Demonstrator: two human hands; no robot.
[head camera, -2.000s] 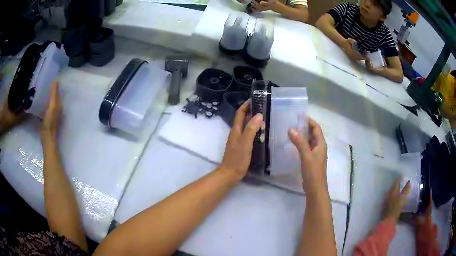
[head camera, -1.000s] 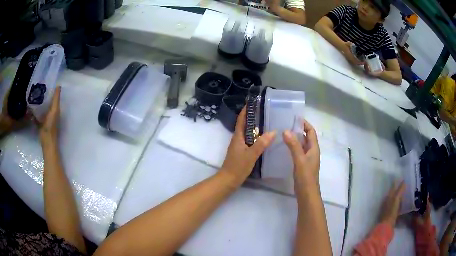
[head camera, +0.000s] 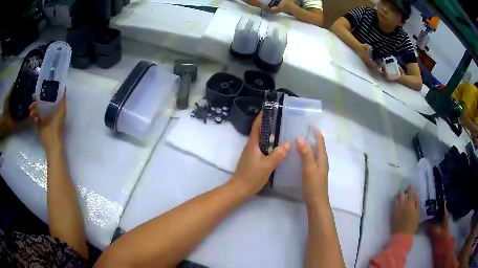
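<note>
A clear container with a black ribbed collar on its left side is held upright over the white foam sheet. My left hand grips the collar side, with its thumb on the container's front. My right hand lies against the right part of the clear container, fingers on its wall. Whether collar and container are fully joined cannot be told. The back of the unit is hidden.
A joined unit lies at left beside a dark hammer-shaped part. Black cups and small dark fittings lie behind my left hand. Two clear units stand further back. Workers' hands show at both sides; a person sits opposite.
The container in my hands has shifted and turned slightly, and more of the black cups shows. My left thumb has moved from the collar onto the container. Neighbours have turned their parts.
</note>
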